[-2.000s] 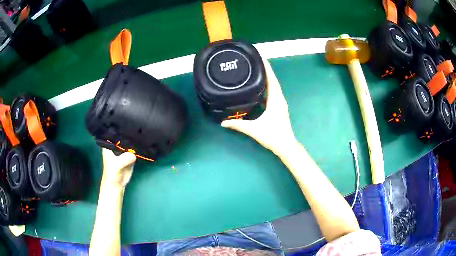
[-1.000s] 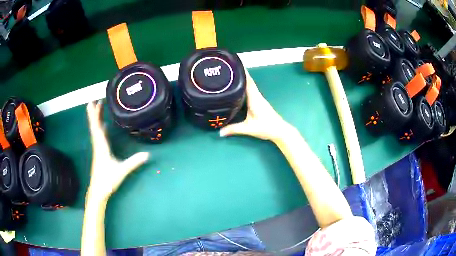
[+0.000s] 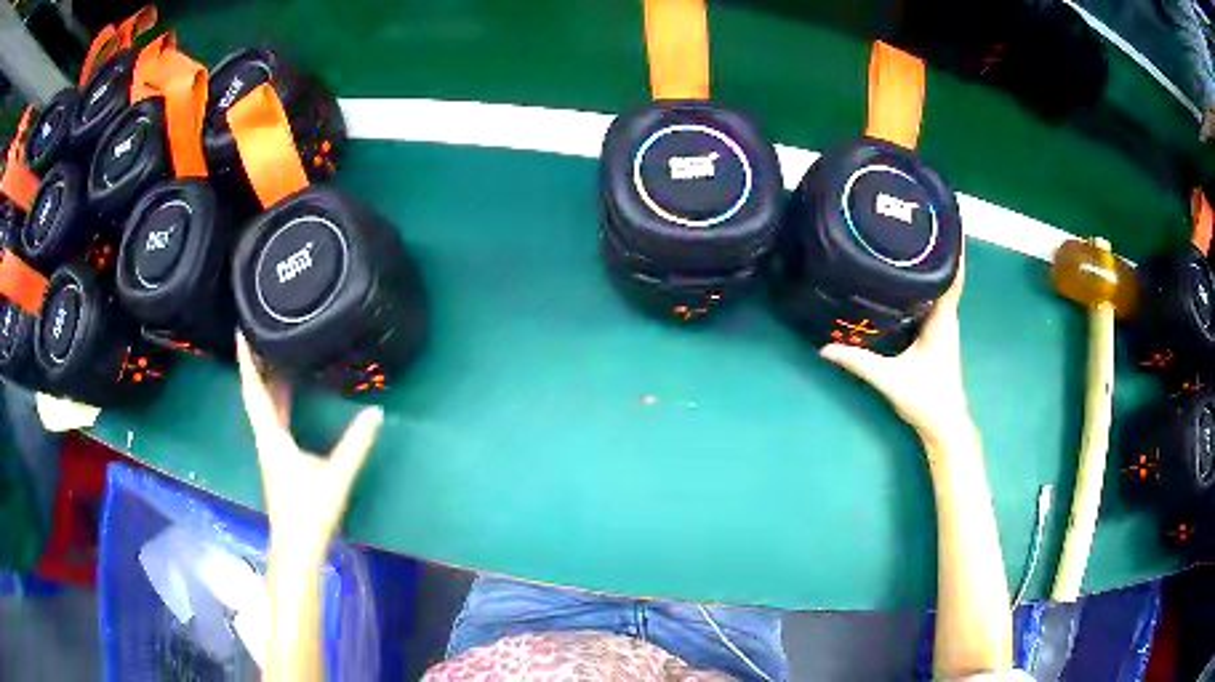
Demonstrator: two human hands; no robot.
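Two black portable speakers with orange straps and lit rings stand side by side on the green bench, a left one (image 3: 690, 187) and a right one (image 3: 879, 240). My right hand (image 3: 919, 366) is around the right one's lower right side, thumb at its front. My left hand (image 3: 304, 460) is at the lower edge of another speaker (image 3: 327, 287), at the right end of the left group. Its thumb and fingers are apart, one finger by the speaker's left edge. That speaker's ring looks pale.
Several more strapped speakers (image 3: 163, 247) crowd the left; others (image 3: 1186, 307) are at the right edge. An amber mallet (image 3: 1095, 277) and a white cable (image 3: 1041, 520) lie at right. A white strip (image 3: 473, 123) crosses the bench. A blue bin (image 3: 127, 533) is below its lower left edge.
The view has turned left, so the bench things appear further right. My left hand has left the pair's left speaker and is at the left group. My right hand stays at the right speaker.
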